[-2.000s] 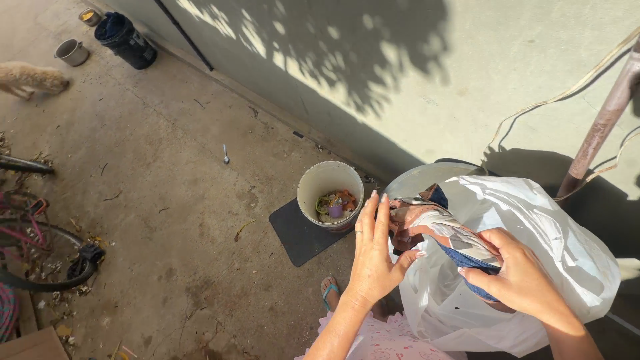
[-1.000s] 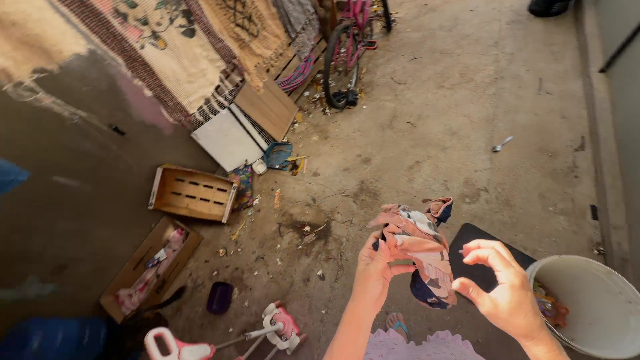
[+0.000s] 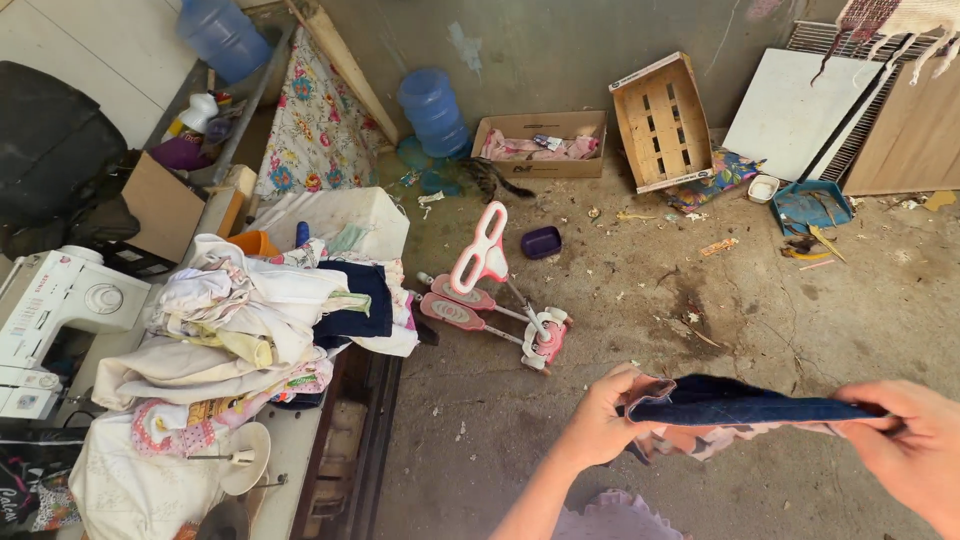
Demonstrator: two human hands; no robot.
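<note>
A piece of fabric (image 3: pixel 750 411), dark blue along its top edge with a pink and grey pattern below, is stretched sideways between both hands. My left hand (image 3: pixel 600 424) pinches its left end, where the cloth folds over. The right end is gripped by my right hand (image 3: pixel 892 431), thumb in front. The blue band sags open a little between them. A white sewing machine (image 3: pixel 60 322) stands at the far left, beside a heap of mixed cloths (image 3: pixel 247 315) on a table.
On the concrete floor stand a pink and white scooter (image 3: pixel 480 300), a purple bowl (image 3: pixel 541 242), a cardboard box (image 3: pixel 540 165) holding pink cloth, a wooden crate (image 3: pixel 664 124) and a blue dustpan (image 3: pixel 814 206). A tabby cat (image 3: pixel 491 178) is by a blue water jug (image 3: pixel 433 112).
The view has swung far left, toward the sewing machine. The fabric was bunched in my hands two seconds ago; now it is spread between them, and my right hand has taken hold of its right end.
</note>
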